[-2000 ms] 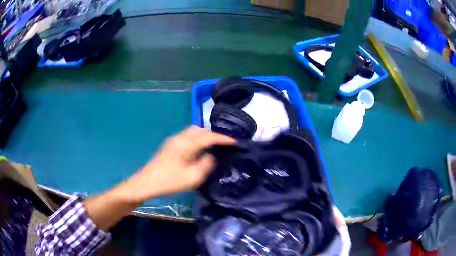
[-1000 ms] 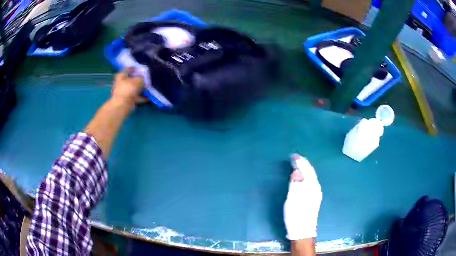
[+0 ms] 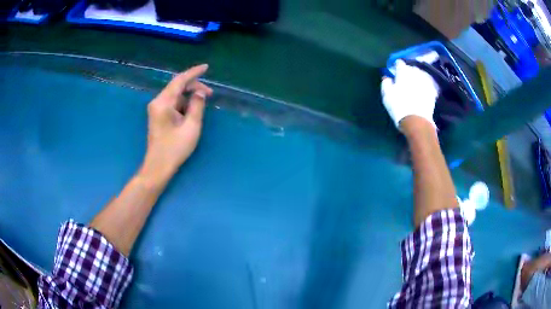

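Observation:
A blue tray (image 3: 444, 48) stands at the upper right on the dark green belt, with a white sheet and a dark item, partly hidden by my glove and a green post. My right hand (image 3: 411, 93), in a white glove, is closed over the tray's left end; the fingertips are hard to see. My bare left hand (image 3: 175, 124) is empty, fingers apart and curled, above the bench's far edge. Another blue tray (image 3: 139, 25) with a white sheet and a black insert (image 3: 217, 9) is cut off by the top edge.
The green post (image 3: 507, 114) slants in from the right, beside the right tray. A white bottle (image 3: 468, 211) with an open round cap (image 3: 479, 195) stands near my right forearm. A yellow strip (image 3: 505, 172) lies beyond. Another person's hand (image 3: 536, 265) shows at the lower right.
The tray with the black insert has moved away from me to the top edge. My left hand has let go of it. My gloved right hand has reached from the bench to the right tray.

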